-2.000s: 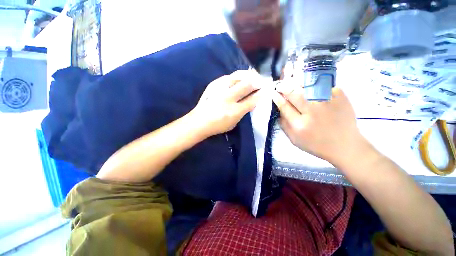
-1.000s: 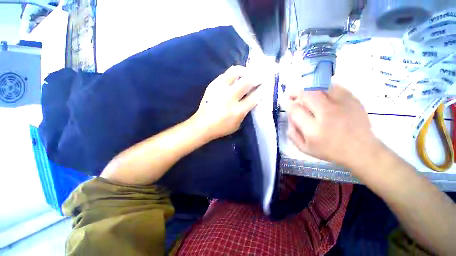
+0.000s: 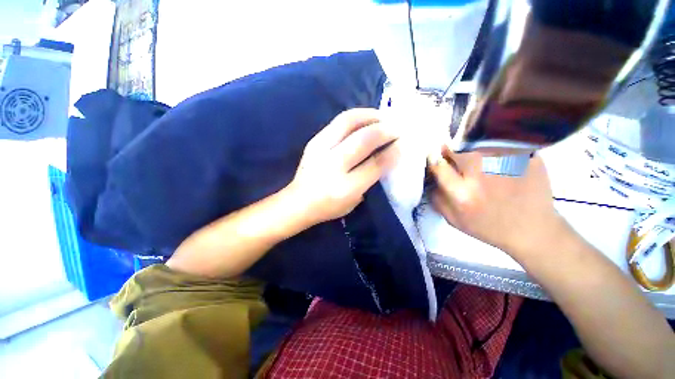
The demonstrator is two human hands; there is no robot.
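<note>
The large dark navy garment (image 3: 215, 163) lies left of the needle area and hangs over the table's front edge. Its white waistband edge (image 3: 420, 244) runs down toward the red checked apron. My left hand (image 3: 337, 166) rests on the navy cloth with its fingertips at the white edge. My right hand (image 3: 492, 196) has thumb and fingers pinched at the right side of the white edge. The sewing machine head (image 3: 551, 70) looms blurred above my right hand. The needle and presser foot cannot be made out in the glare.
White label tape (image 3: 629, 170) is heaped at the right, partly over a yellow-orange scissor handle (image 3: 642, 275). The ruler-marked table edge (image 3: 488, 275) runs along the front. A blue crate (image 3: 103, 266) stands at the lower left. A grey box with a fan grille (image 3: 24, 107) is at far left.
The machine head appears larger and further right as the view shifted. My right fingers, apart from the white edge a second ago, are back at it. The strip's lower end has moved right.
</note>
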